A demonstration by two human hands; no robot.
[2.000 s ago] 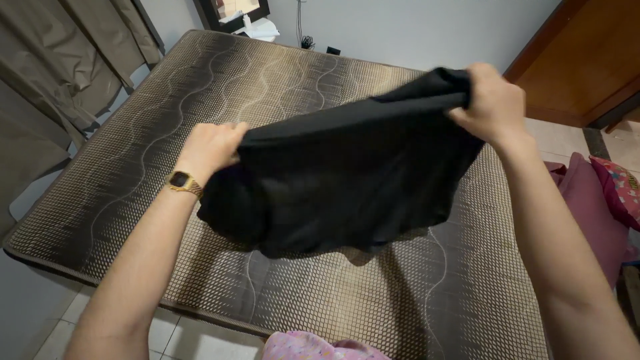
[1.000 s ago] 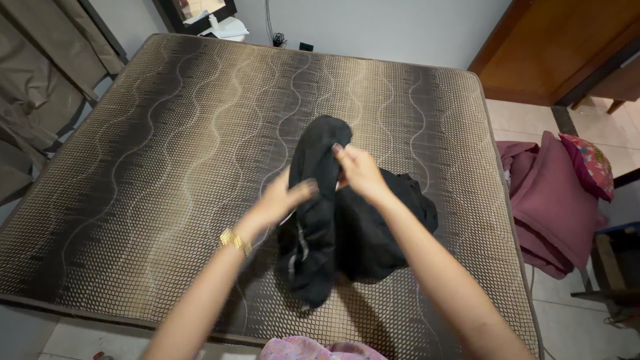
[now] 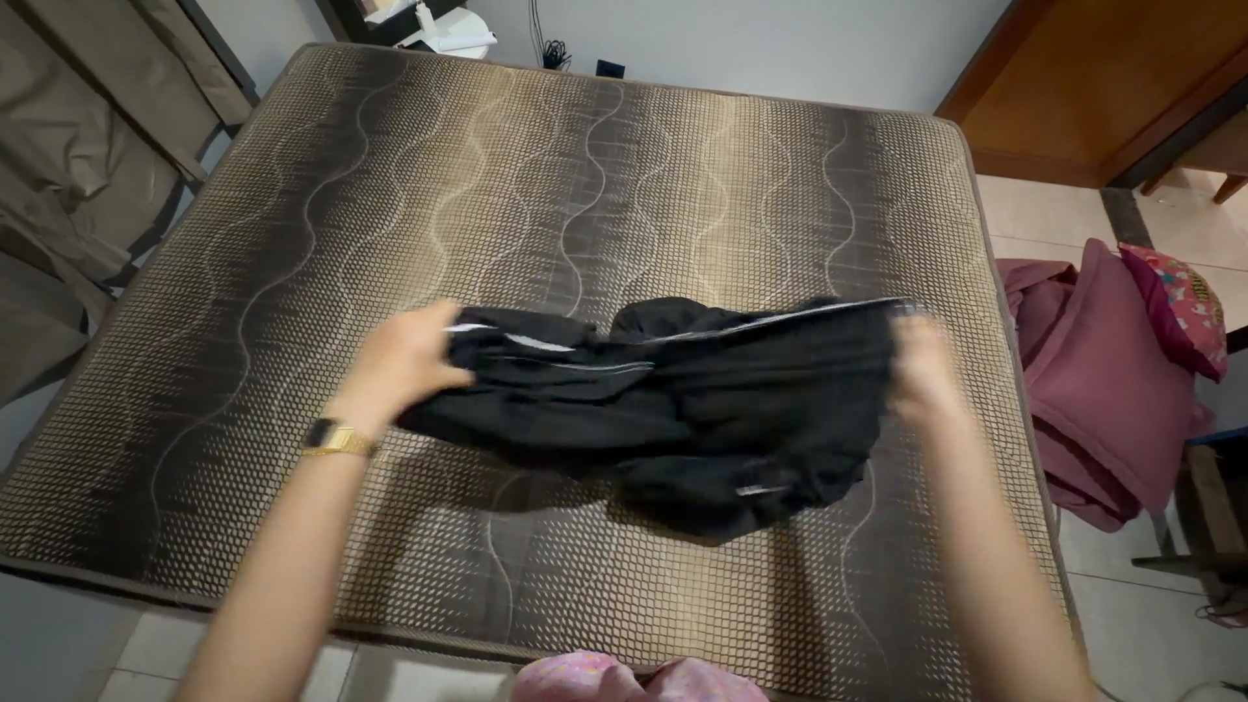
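A black garment with white piping (image 3: 643, 409) is stretched sideways over the near half of a patterned mattress (image 3: 507, 224). Its left end is gripped by my left hand (image 3: 405, 361), which wears a gold wristwatch (image 3: 337, 438) below it. At the garment's right end, my right hand (image 3: 921, 366) holds the cloth, blurred, with its fingertips partly hidden. Folds bunch up along the garment's middle and lower edge, and what kind of clothing it is cannot be told.
Mauve bedding (image 3: 1102, 390) and a floral pillow (image 3: 1185, 307) lie on the floor to the right. Grey-brown curtains (image 3: 88, 146) hang at the left. Behind the mattress are a white round stand (image 3: 458, 37), a cable bundle (image 3: 555, 54) and a wooden panel (image 3: 1072, 88).
One second ago the garment was bunched between my close-set hands. My hands have moved apart, and the cloth is now spread sideways between them.
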